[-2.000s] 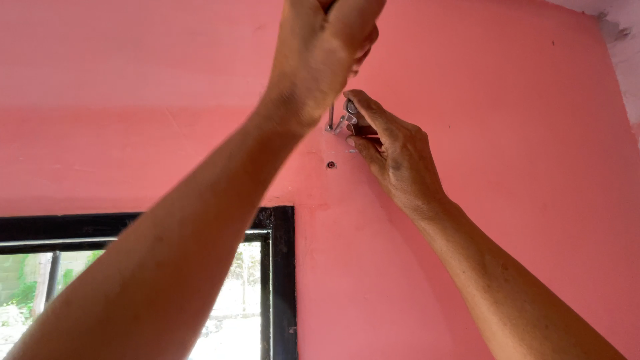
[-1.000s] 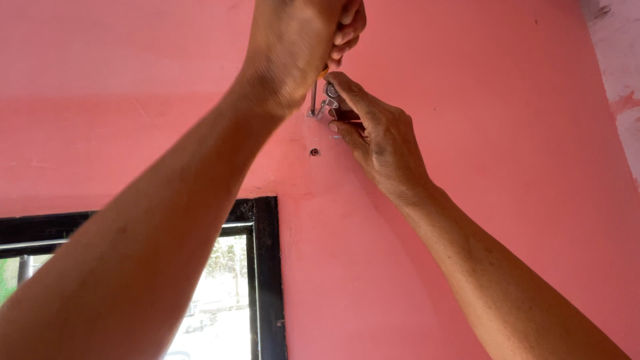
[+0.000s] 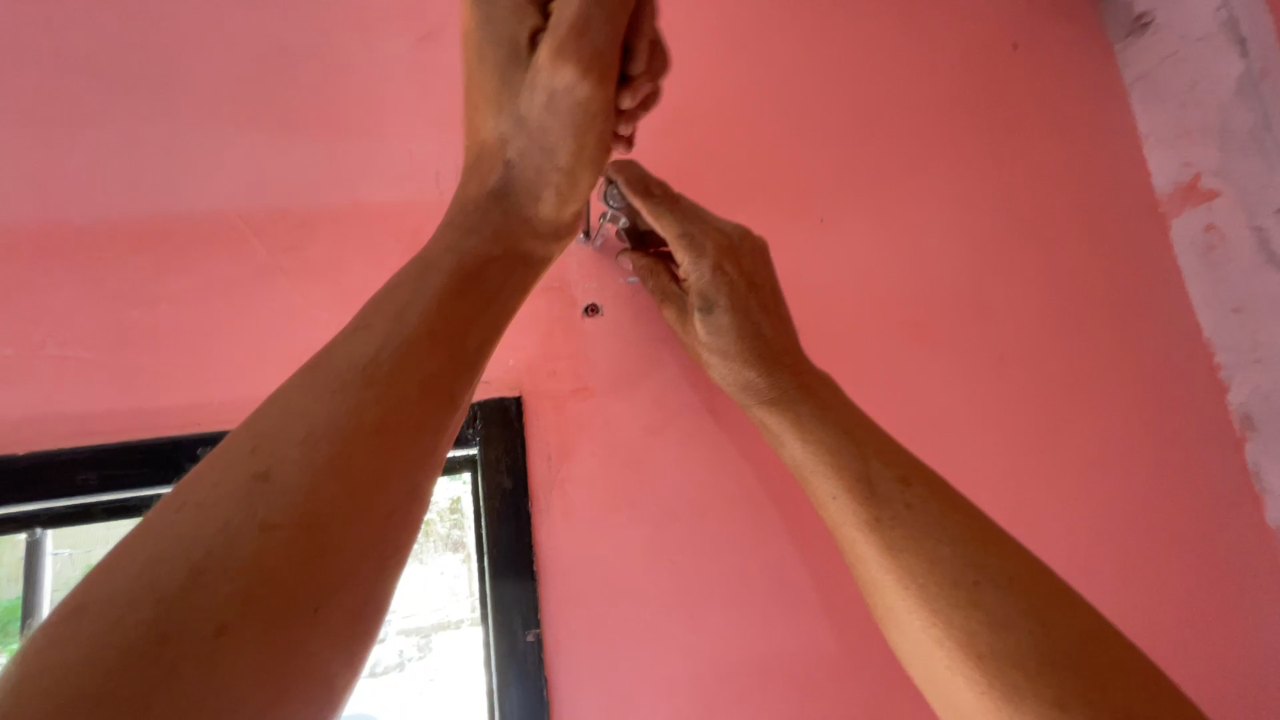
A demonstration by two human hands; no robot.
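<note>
My left hand (image 3: 560, 100) is raised at the top, its fingers curled round a tool that it mostly hides. Below it a thin metal shaft (image 3: 586, 220), apparently a screwdriver's, points down to a small metal bracket (image 3: 606, 225) at the pink wall. My right hand (image 3: 710, 280) comes from the right and pinches the bracket between thumb and fingers, with a round metal end showing by the fingertip. Just below both hands a small dark hole with a plug or screw (image 3: 592, 311) sits in the wall; which it is I cannot tell.
A black window frame (image 3: 510, 560) stands at the lower left, behind my left forearm, with bright glass and a vertical bar (image 3: 34, 580). Around my hands spreads the pink wall (image 3: 950, 250). A rough whitish strip (image 3: 1200, 200) runs down the right edge.
My left hand turns slightly at the wrist, while both hands stay by the bracket. The view has shifted a little.
</note>
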